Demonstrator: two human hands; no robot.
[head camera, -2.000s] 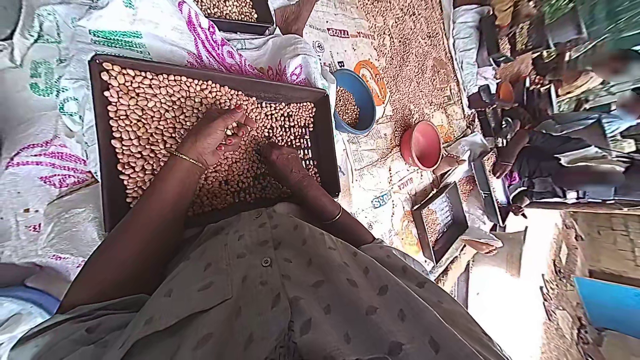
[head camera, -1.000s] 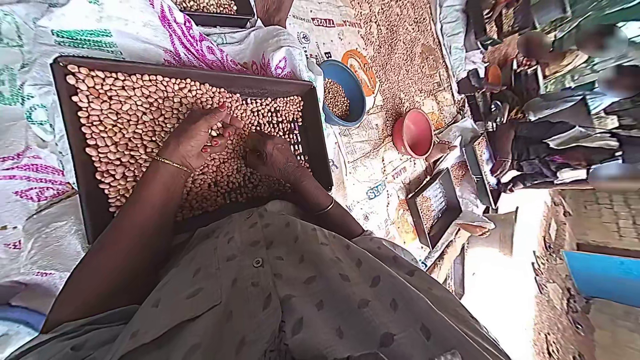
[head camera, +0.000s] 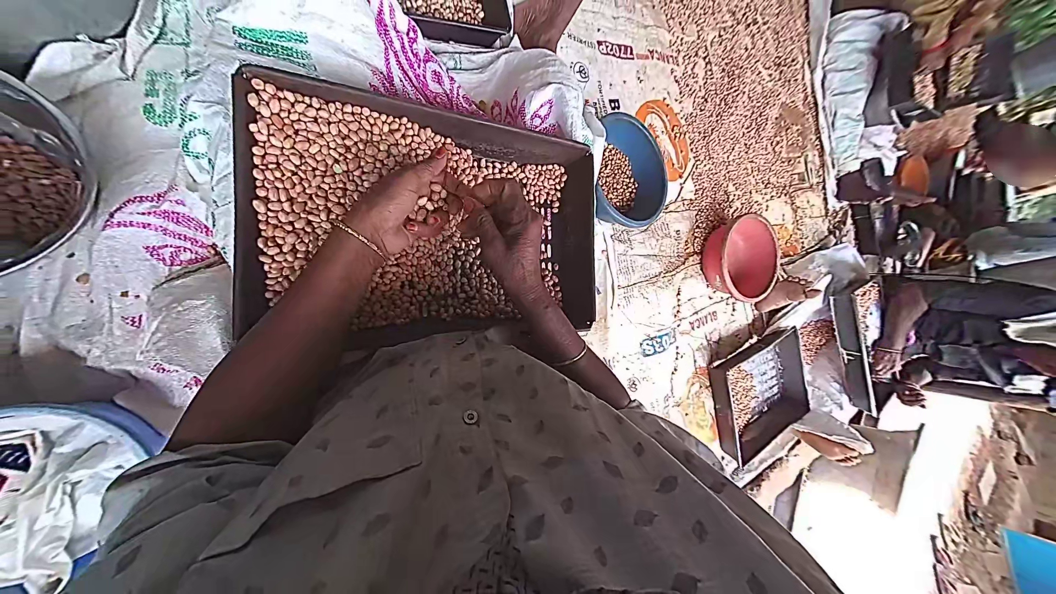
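Observation:
A dark rectangular tray (head camera: 247, 206) lies in front of me, mostly covered by a layer of shelled nuts (head camera: 313, 140) that look like peanuts. My left hand (head camera: 404, 202) is cupped palm up over the middle of the tray, with a few nuts in its palm. Close against its fingers is my right hand (head camera: 502, 227), fingertips pinched together at the left hand's fingers; whether a nut is between them cannot be told. Near the tray's right side the nuts lie thinner and a patterned bottom shows.
Right of the tray stand a blue bowl (head camera: 648, 173) with nuts and a red bowl (head camera: 747, 257). Another tray (head camera: 796, 388) lies lower right. Printed woven sacks (head camera: 165, 214) spread beneath. A metal basin (head camera: 87, 177) is at far left. Other people sit at the right.
My right hand has come up from the nuts to meet the fingers of my left hand. The left hand stays cupped over the tray.

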